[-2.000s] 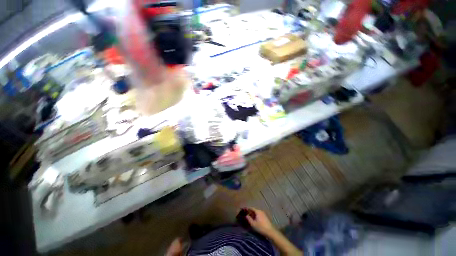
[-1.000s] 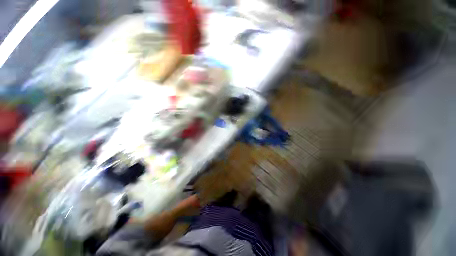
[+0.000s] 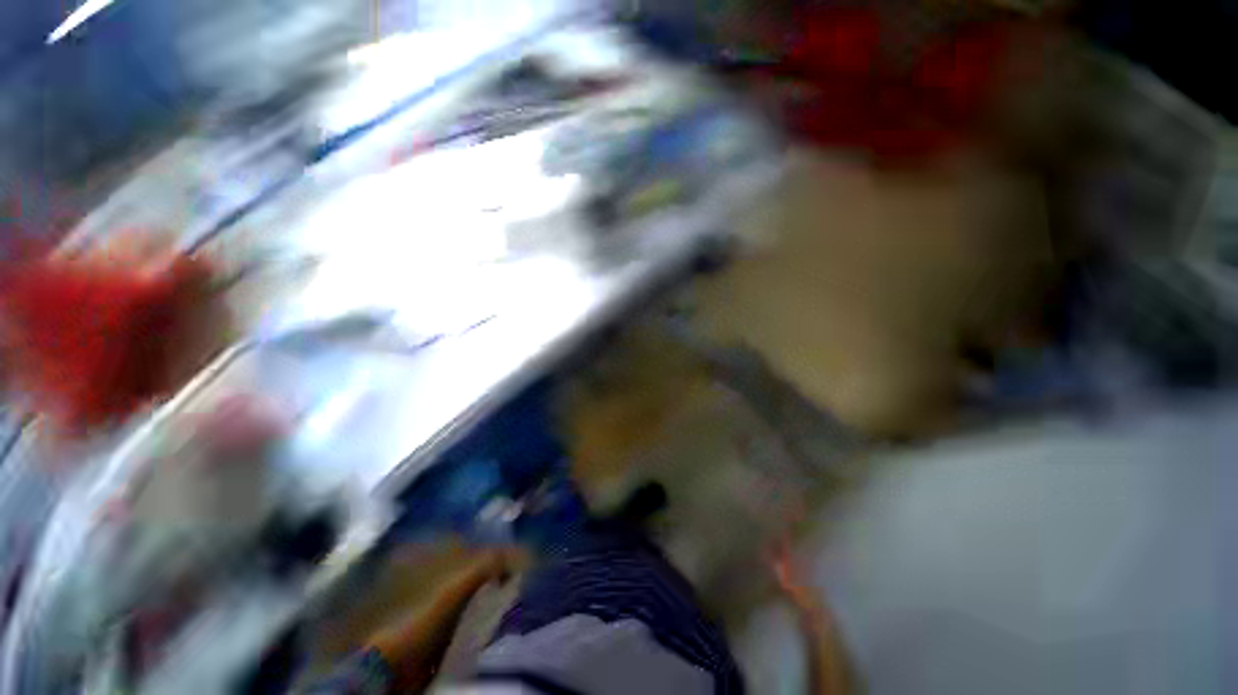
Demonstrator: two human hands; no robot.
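Observation:
The picture is strongly blurred. My left hand is low in the view, left of my striped top, over the near edge of the table; its fingers are too blurred to read. My right hand is low, right of my body, small and blurred; whether it holds anything cannot be told. The long white table runs diagonally at the left, nearest in front of me, with blurred cloth and small items on it.
A blue heap lies beside the table's near edge. A red blurred thing is at far left, another red one at the top right. Brown floor lies beyond. A large pale grey surface fills the lower right.
The view has swung to the right along the table. The blue heap now shows nearer my body. My right hand now shows to the right of my body. The pale surface fills more of the right side.

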